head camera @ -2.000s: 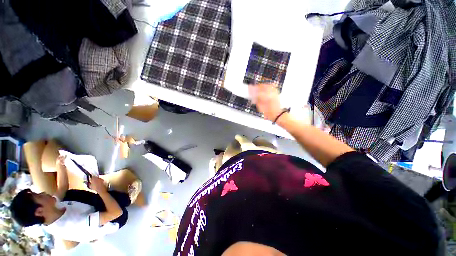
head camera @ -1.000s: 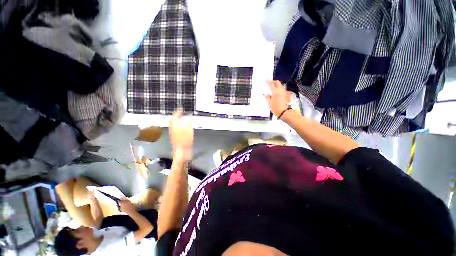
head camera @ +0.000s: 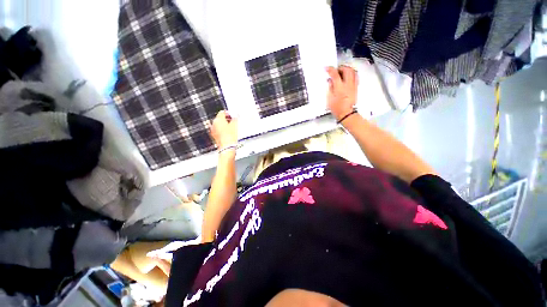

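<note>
A white template (head camera: 231, 33) with a square window lies on plaid cloth (head camera: 165, 90) on the white table. Plaid shows through the window and along the template's left side and lower edge. My left hand (head camera: 224, 130) has its fingers curled at the template's lower left edge, over the plaid. My right hand (head camera: 342, 90) has bent fingers at the template's right edge. Both hands look closed on the template's edges; the fingertips are partly hidden.
Small-check and navy pieces (head camera: 441, 45) are heaped at the upper right. Dark and grey garment pieces (head camera: 48, 156) are heaped at the left. The table's front edge (head camera: 180, 172) is near my body. A person's bare leg (head camera: 139, 264) and a pale rack (head camera: 502, 207) show lower down.
My left hand has come up from below onto the template's lower left edge. My right hand has stayed by its right edge. The view has turned, and the template and plaid appear tilted.
</note>
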